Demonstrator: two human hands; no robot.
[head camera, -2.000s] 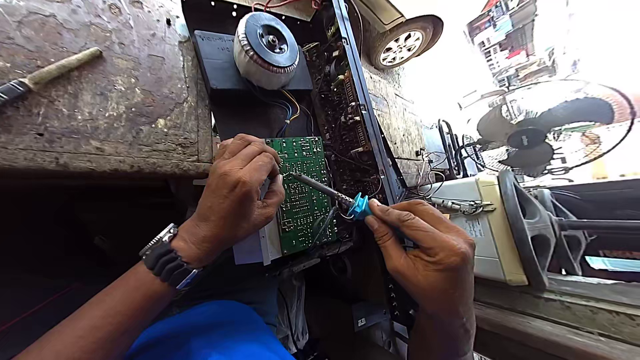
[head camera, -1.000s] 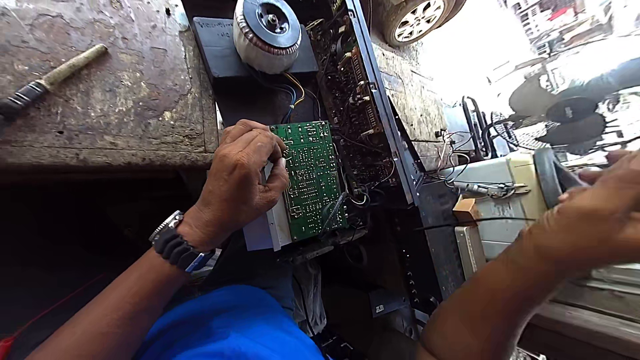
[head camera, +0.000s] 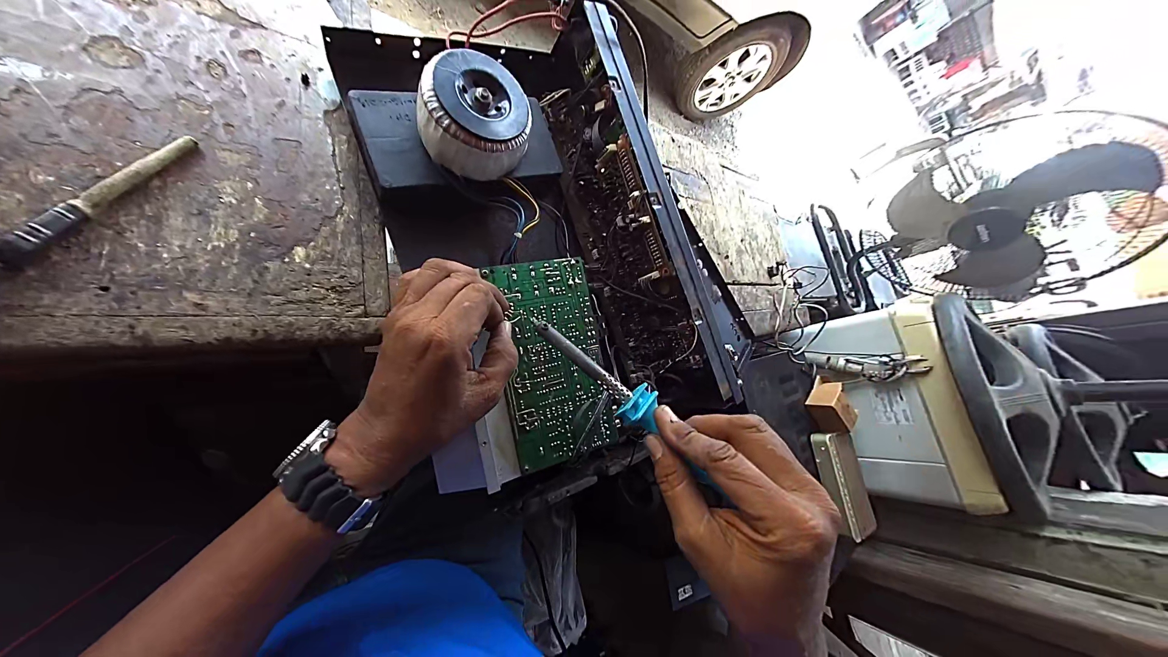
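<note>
A green circuit board (head camera: 552, 383) with many solder joints stands tilted at the front of an open amplifier chassis (head camera: 671, 210). My left hand (head camera: 438, 356) is at the board's upper left edge, thumb and fingers pinched together; whether something thin is between them cannot be seen. In my right hand (head camera: 748, 502) is a soldering iron (head camera: 589, 365) with a blue handle, its tip over the upper left part of the board. Behind the board, blue, yellow and black wires (head camera: 522, 219) run to a toroidal transformer (head camera: 474, 114).
A brush-like tool (head camera: 100, 196) lies on the worn wooden bench (head camera: 228, 237) at left. To the right are a pale case (head camera: 903, 401), a small cardboard box (head camera: 830, 406), a metal tin (head camera: 844, 484) and a fan (head camera: 990, 228). A car wheel (head camera: 735, 78) shows beyond.
My right hand was out at the far right one second ago and is back by the board with the soldering iron. My left hand has stayed at the board's edge.
</note>
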